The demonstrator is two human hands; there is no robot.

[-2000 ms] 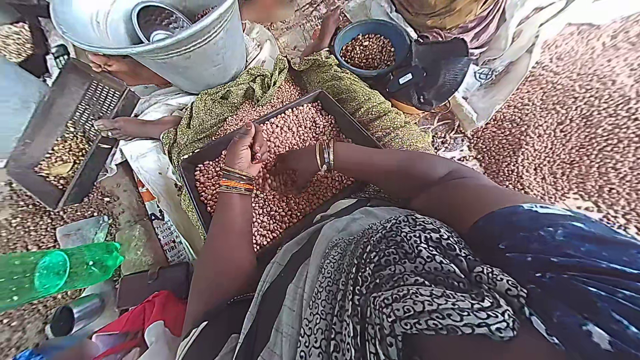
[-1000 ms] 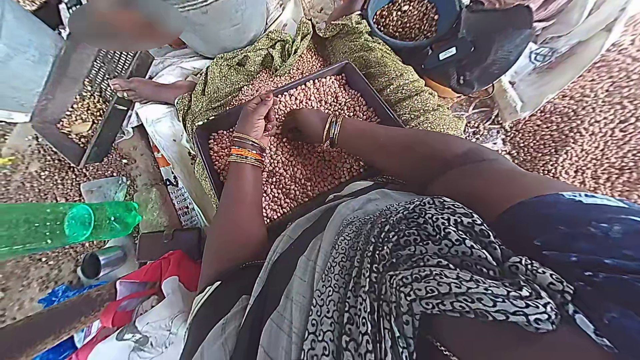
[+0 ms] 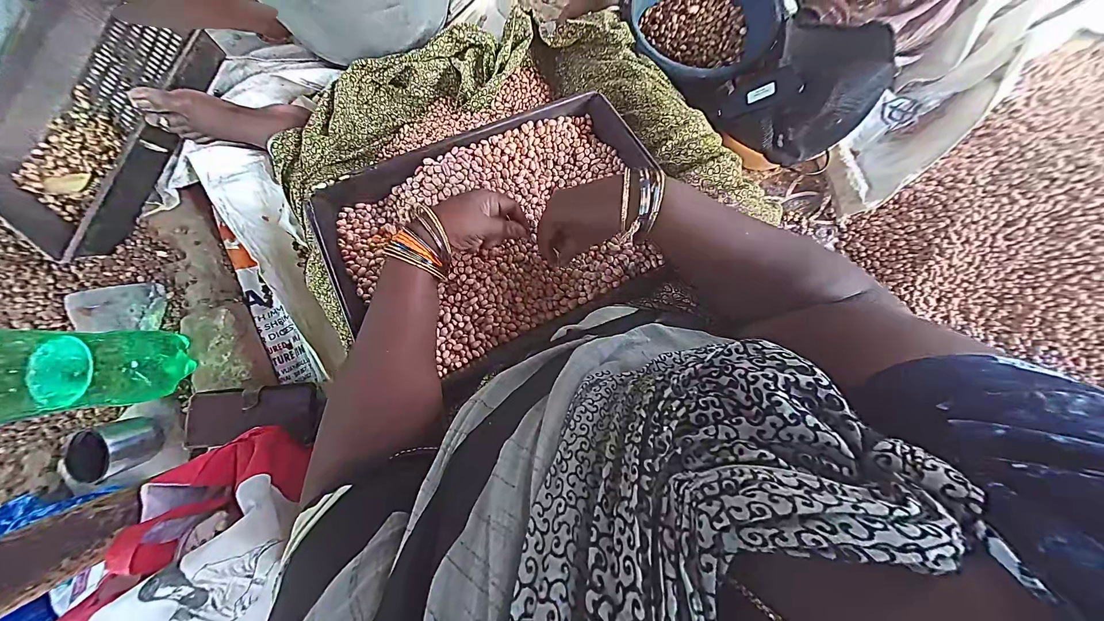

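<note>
A dark rectangular tray (image 3: 617, 129) full of small pinkish-brown nuts (image 3: 483, 302) rests on a green patterned cloth (image 3: 379, 103) in front of me. My left hand (image 3: 485, 220), with orange and gold bangles at the wrist, is over the middle of the nuts, its fingers bent together. Close to its right, my right hand (image 3: 578, 220) is turned down at the nuts with curled fingers, several bangles on its wrist. The fingertips of both hands are partly hidden, and whether either holds a nut cannot be told.
Left are a slotted crate (image 3: 95, 220) with nut pieces, another person's foot (image 3: 198, 116), a green plastic bottle (image 3: 103, 371), and a metal tumbler (image 3: 112, 448). Behind stand a large metal vessel (image 3: 362, 26) and a blue bucket (image 3: 647, 47) of nuts beside a black bag (image 3: 837, 86). More nuts (image 3: 1009, 207) spread out at right.
My left hand, raised near the tray's far part a second ago, is now lower over the nuts. Both hands remain close together over the tray.
</note>
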